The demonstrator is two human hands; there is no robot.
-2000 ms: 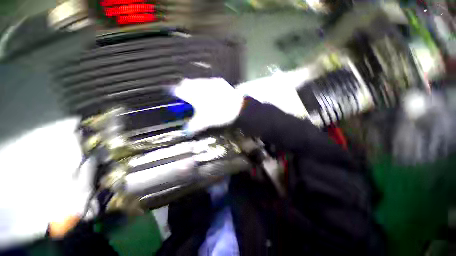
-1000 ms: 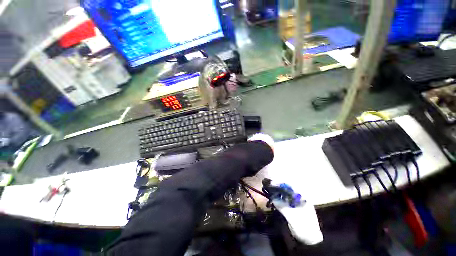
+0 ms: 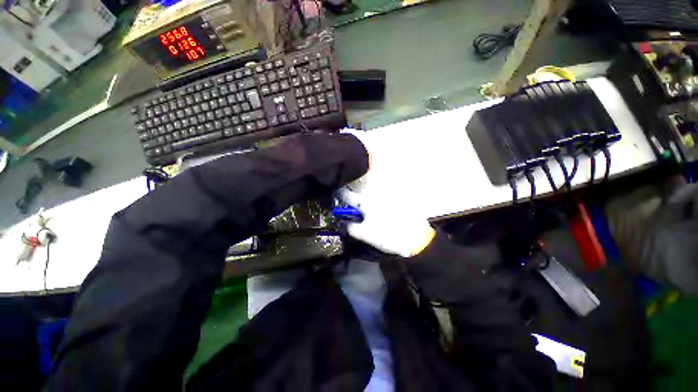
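My left arm reaches across the taped test fixture point(image 3: 302, 230). The white glove of my left hand point(image 3: 355, 182) shows only in part past the dark cuff, and its fingers are hidden. My right hand point(image 3: 392, 222), in a white glove, is at the right end of the fixture, close to the left hand. It holds a bright blue pen-like tool point(image 3: 348, 213) pointing left. The fixture is mostly covered by my left sleeve, and I cannot tell whether an adapter lies on it.
A keyboard point(image 3: 241, 103) and a power meter with red digits point(image 3: 182, 44) are behind the fixture. Several black adapters point(image 3: 547, 126) stand side by side on the right bench, cables over the edge. Red-and-white clips point(image 3: 34, 241) lie far left. A person's grey sleeve point(image 3: 670, 230) is at right.
The view has tilted down and the monitor has left it. My right hand has moved left and up from the bench's front edge to the fixture. My left arm still crosses the fixture.
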